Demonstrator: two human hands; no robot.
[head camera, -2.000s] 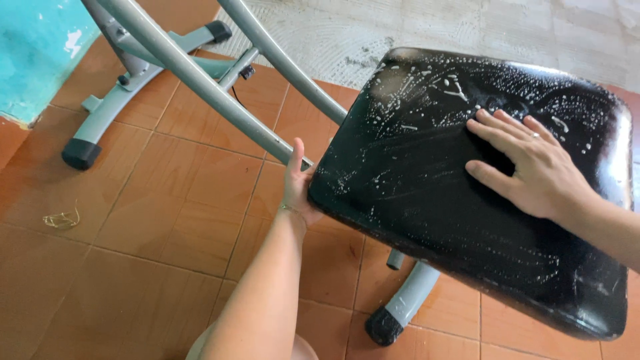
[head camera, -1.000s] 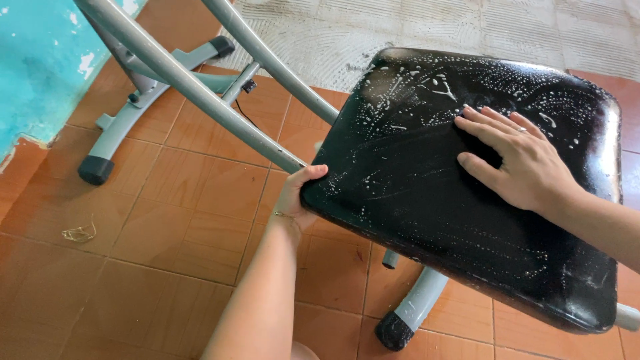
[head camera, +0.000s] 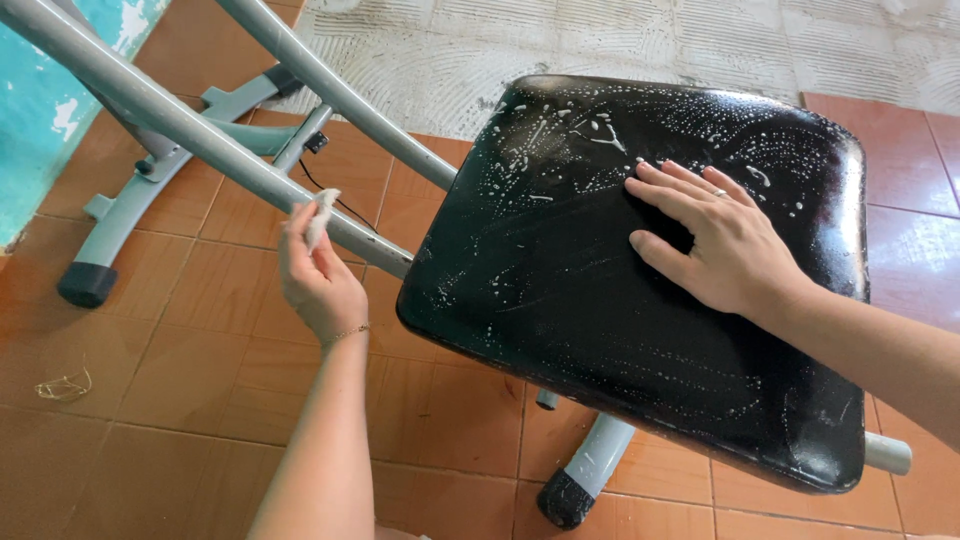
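A black padded seat (head camera: 555, 285) on a grey tubular metal frame (head camera: 195, 135) fills the middle and right of the view. White foam and small droplets cover much of its upper part, with fainter streaks lower down. My right hand (head camera: 712, 232), a ring on one finger, lies palm down on the seat with its fingers apart. Left of the seat, my left hand (head camera: 319, 277) pinches a small white cloth or wad (head camera: 322, 217) between thumb and fingers, close to the frame's lower tube. A thin bracelet circles my left wrist.
Black-capped feet (head camera: 87, 285) of the frame stand on orange floor tiles (head camera: 300, 382). Rough grey, ridged flooring (head camera: 420, 60) lies beyond the seat. A peeling turquoise wall (head camera: 45, 112) is at the upper left. A thin black cable (head camera: 334, 199) hangs by the frame, and a tangle of fibres (head camera: 64, 386) lies on the tiles.
My left hand has left the seat's left edge and moved up beside the tube; the white wad now shows in it. My right hand stays on the seat.
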